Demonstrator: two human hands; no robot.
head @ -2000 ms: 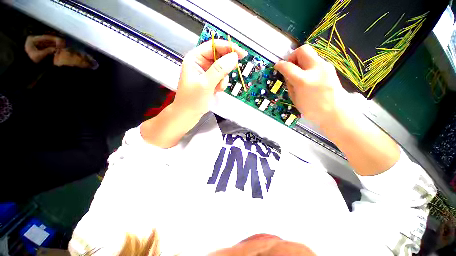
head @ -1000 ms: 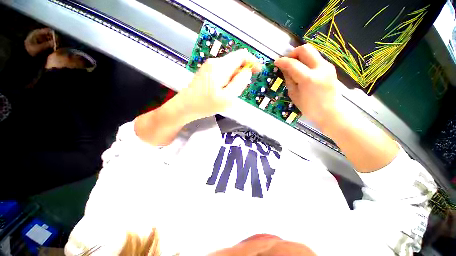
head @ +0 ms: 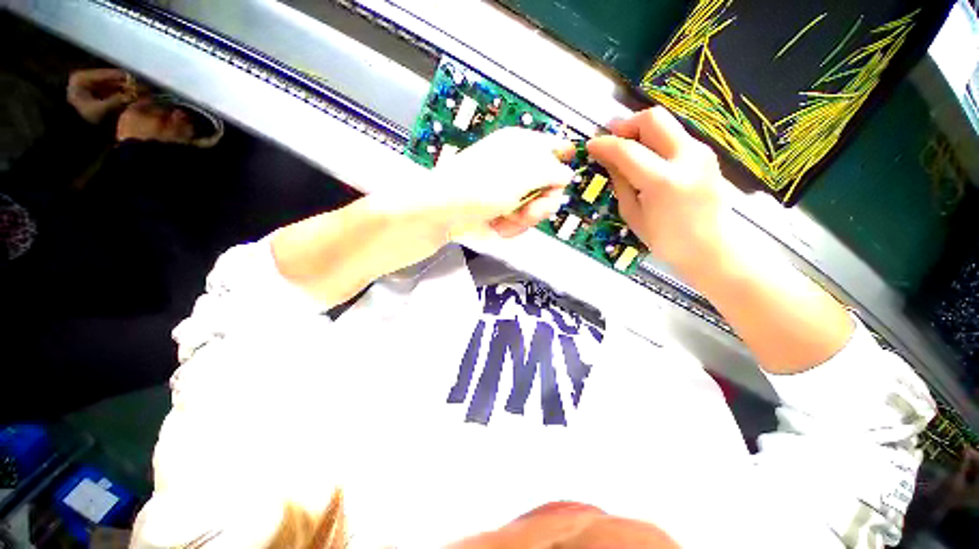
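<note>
A green circuit board panel (head: 472, 99) crowded with parts lies slanted in the rail track. White and yellow blocks stand on it. My left hand (head: 499, 188) is over the middle of the panel with its fingers closed on a yellow wire (head: 534, 195); only a short part of the wire shows. My right hand (head: 666, 177) is bent over the panel's far edge, right of my left hand, fingertips pinched low at the board. Whether it grips anything there is hidden. The two hands' fingertips are close together.
Metal conveyor rails (head: 231, 64) run diagonally across. Beyond them a black tray (head: 789, 80) holds many yellow-green wires on the green bench (head: 580, 27). Another person's hands (head: 145, 113) show at the left. Blue boxes (head: 91, 495) are at the lower left.
My left hand has moved right and down along the panel towards my right hand, uncovering the panel's left end. My right hand has stayed nearly in place. The other person's hands have shifted slightly.
</note>
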